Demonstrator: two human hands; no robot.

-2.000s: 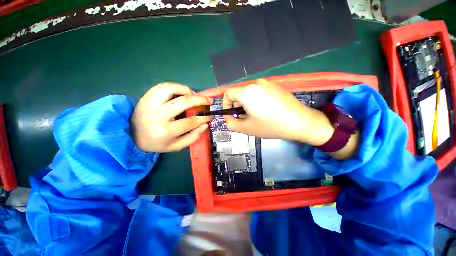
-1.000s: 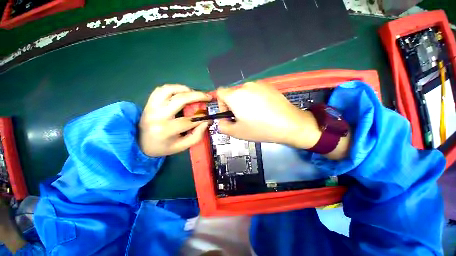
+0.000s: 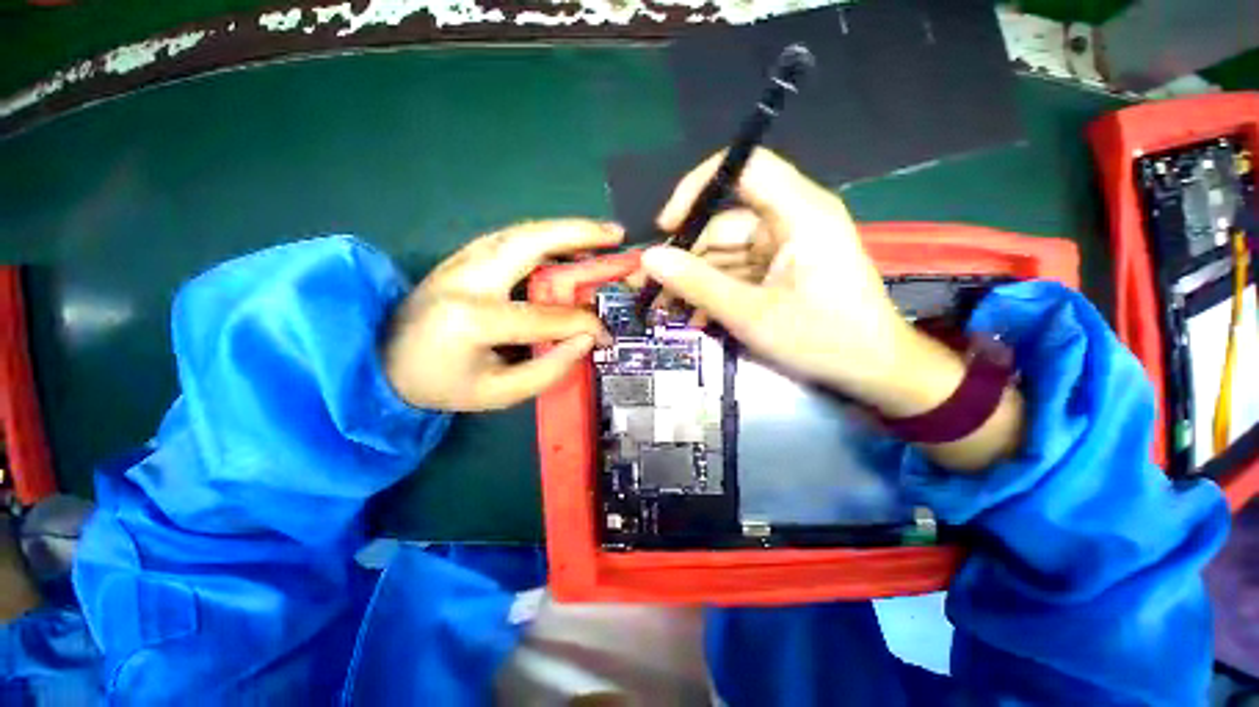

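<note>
The black tweezers point(image 3: 746, 142) are in my right hand point(image 3: 801, 269), slanting up and away, with their lower end at the upper left corner of the mainboard point(image 3: 666, 410). The tablet assembly point(image 3: 815, 449) lies inside the red foam tray point(image 3: 569, 483), with a large silver-grey plate on its right part. My left hand point(image 3: 497, 315) spreads over the tray's upper left corner, thumb and fingers apart, fingertips at the board's corner. Whether the left fingertips touch a small part cannot be told.
Black adhesive sheets point(image 3: 884, 104) lie on the green bench point(image 3: 318, 152) beyond the tray. A second red tray with a tablet and orange flex cable point(image 3: 1232, 352) stands at the right. Another red tray point(image 3: 20, 387) is cut off at the left edge. The chipped bench edge runs along the top.
The tweezers have turned from lying level between my hands to standing slanted in my right hand. My left fingers have opened around the corner. The board's upper left corner now shows more.
</note>
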